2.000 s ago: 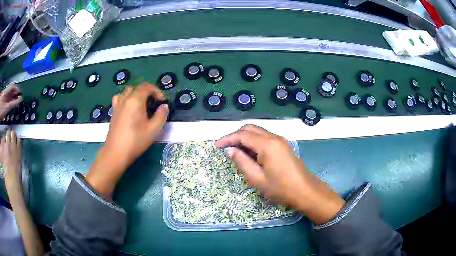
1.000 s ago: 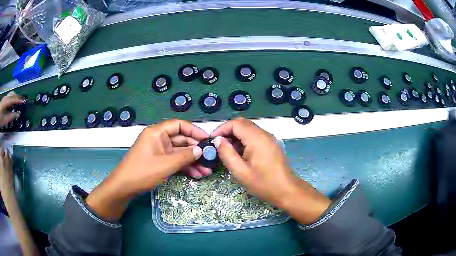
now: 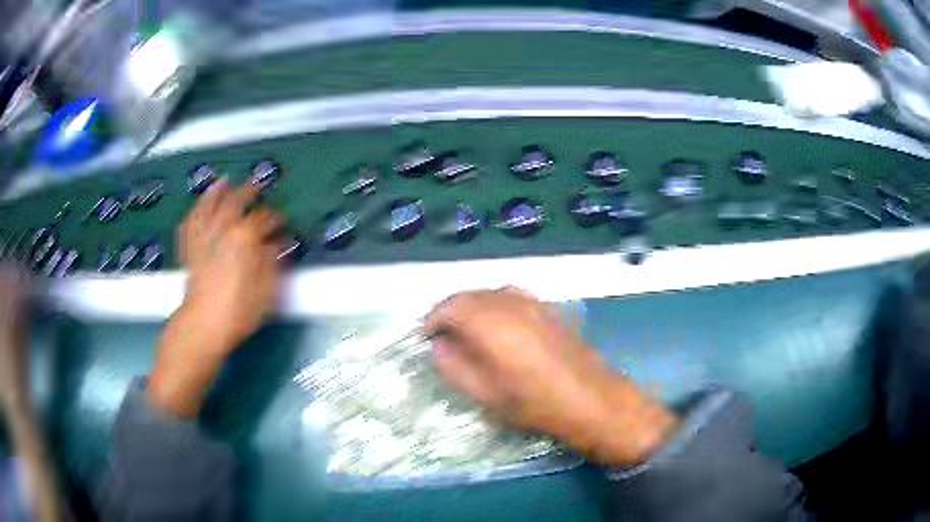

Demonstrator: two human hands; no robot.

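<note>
Black round speaker drivers with pale centres (image 3: 407,217) lie in loose rows on the dark green conveyor belt (image 3: 306,209). The whole frame is blurred. My left hand (image 3: 233,255) reaches over the belt's near edge at the left, among the drivers; its fingertips are too blurred to tell whether it holds one. My right hand (image 3: 525,362) is over the right part of the clear parts tray (image 3: 459,476), fingers curled down at its upper middle. The tray is heaped with small pale pieces. Whether my right fingers pinch a piece cannot be told.
A white strip (image 3: 459,275) runs between belt and green worktop (image 3: 734,347). Behind are a pale rail (image 3: 459,100), a blue box (image 3: 73,133), a plastic bag (image 3: 158,76) and a white packet (image 3: 824,89). Another person's blurred arm (image 3: 20,387) is at the left edge.
My hands have parted from around the driver held between them over the tray. My left hand has moved up and left to the belt; my right hand has moved down over the tray.
</note>
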